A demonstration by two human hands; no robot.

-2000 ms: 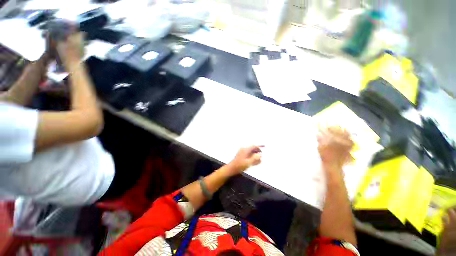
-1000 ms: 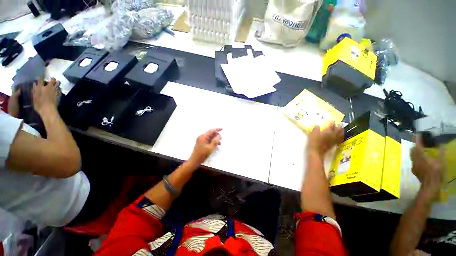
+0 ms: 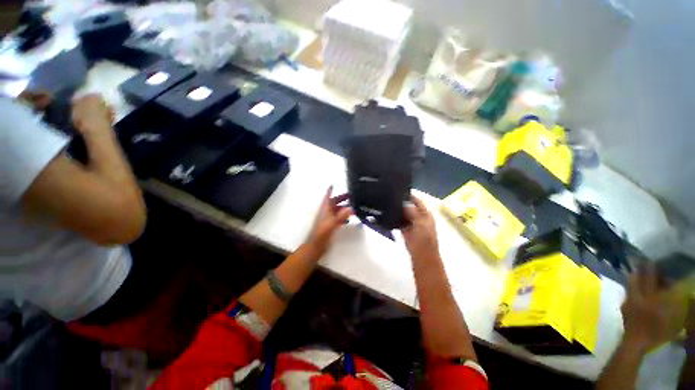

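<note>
A black box (image 3: 379, 179) with small pale lettering is held upright over the bench in front of me; the picture is blurred, and its depth is hard to tell. My left hand (image 3: 331, 222) has its fingers at the box's lower left edge. My right hand (image 3: 417, 221) grips its lower right edge. Dark card pieces (image 3: 385, 118) show behind its top. The flat yellow sleeve stack (image 3: 483, 218) lies to the right of my right hand, untouched.
Sleeved boxes (image 3: 545, 301) stand at right, more yellow ones (image 3: 536, 158) behind. Black cables (image 3: 606, 232) lie nearby. Open black bases with white cables (image 3: 248, 171) and black pieces (image 3: 259, 111) lie left. White trays (image 3: 364, 46) stand behind. Neighbours' arms (image 3: 95, 198) show at both sides.
My right hand has left the yellow sleeve stack and moved left to the black box. My left hand has come to its other side. The white cards on the dark pile no longer show.
</note>
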